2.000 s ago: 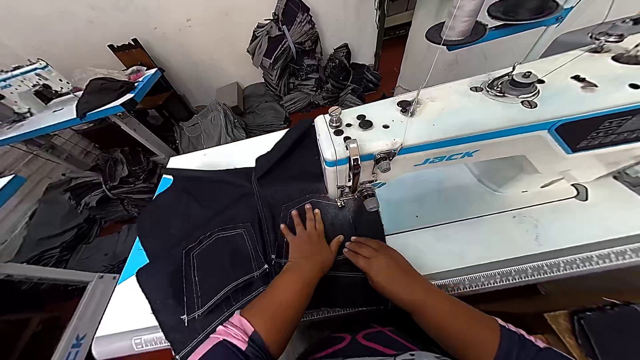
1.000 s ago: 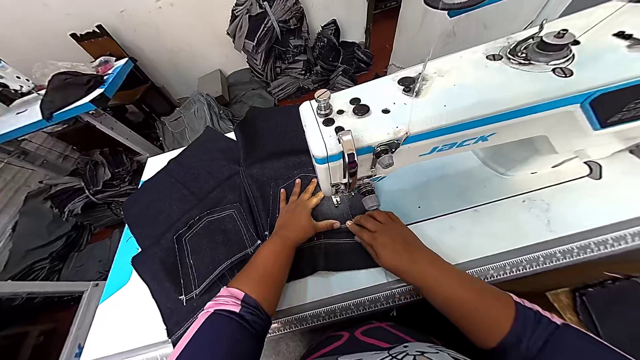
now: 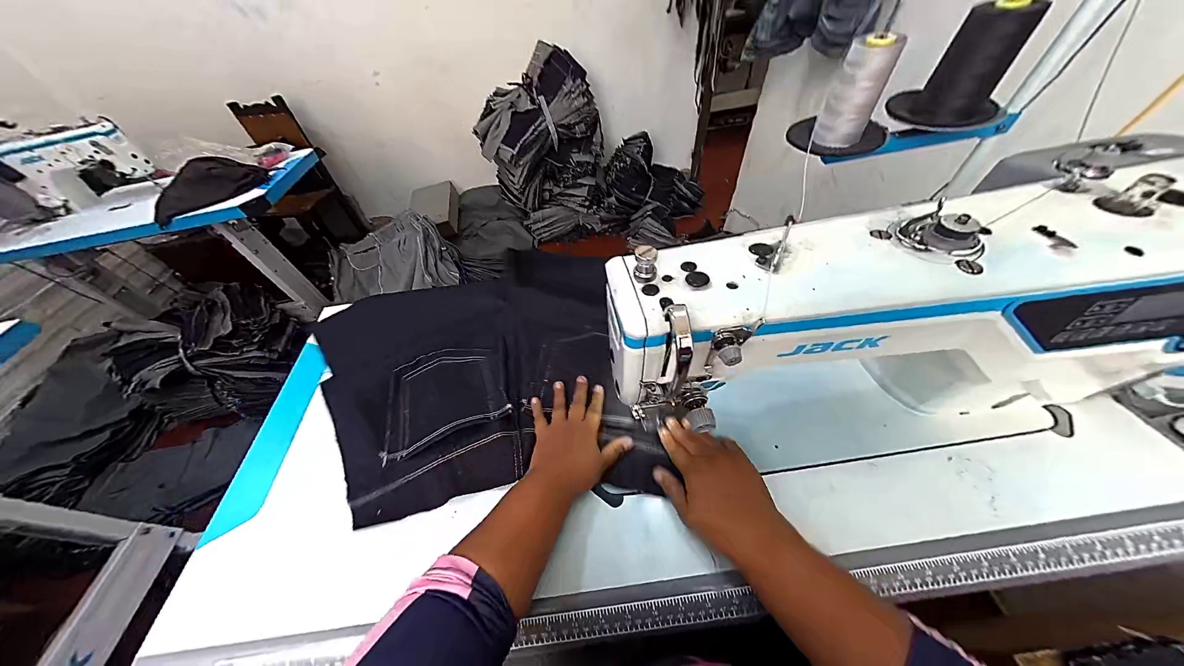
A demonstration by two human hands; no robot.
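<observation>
Dark denim trouser panels (image 3: 462, 342) lie spread on the white table, partly under the head of a Jack sewing machine (image 3: 832, 314). A stitched patch pocket (image 3: 444, 402) shows on the left part of the denim. My left hand (image 3: 569, 439) rests flat on the cloth with fingers spread, left of the presser foot (image 3: 655, 410). My right hand (image 3: 712, 472) lies just right of and below the foot, its fingertips on the cloth's right edge. Neither hand is closed round the cloth. The needle point is hard to make out.
Thread cones (image 3: 856, 92) stand on a rack behind the machine. A measuring tape strip (image 3: 1017, 560) runs along the table's front edge. Bundles of cut denim (image 3: 555, 157) are piled by the wall; another sewing table (image 3: 139, 222) stands at the left.
The denim has shifted away from the table's front edge and turned on the table. Both hands stay on it beside the presser foot. The view has moved noticeably.
</observation>
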